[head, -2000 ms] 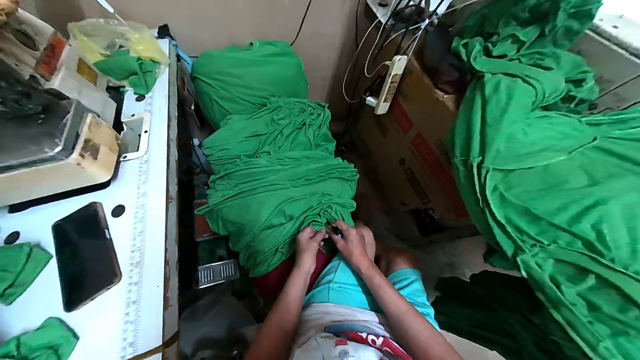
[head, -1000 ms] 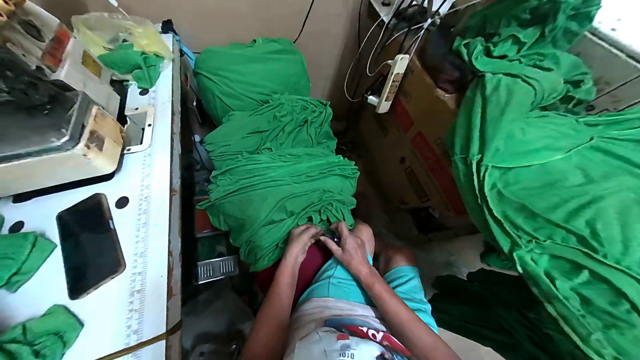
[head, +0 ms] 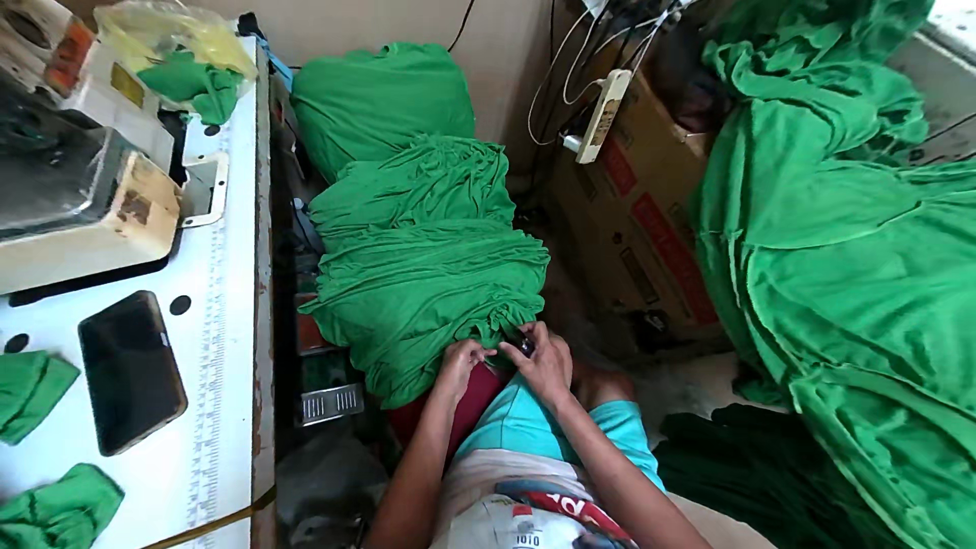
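A long heap of gathered green fabric [head: 435,267] runs from the wall down to my lap. At its near edge, above my thighs, my left hand [head: 463,364] pinches the cloth between thumb and fingers. Close beside it on the right, my right hand [head: 545,362] has its fingers curled around a small dark object [head: 527,346], too small and covered to name, with the thumb pointing toward the left fingertips. Behind the heap lies a smoother green cloth bundle [head: 385,103].
A white table [head: 229,305] at left bears a sewing machine [head: 91,191], a phone [head: 131,372] and green scraps [head: 61,507]. A cardboard box [head: 633,221] with a power strip [head: 604,116] above stands behind right. More green fabric [head: 862,252] hangs at right.
My hands stay at the near edge of the green heap. The fingertips have shifted slightly, and the small dark object now shows in my right hand.
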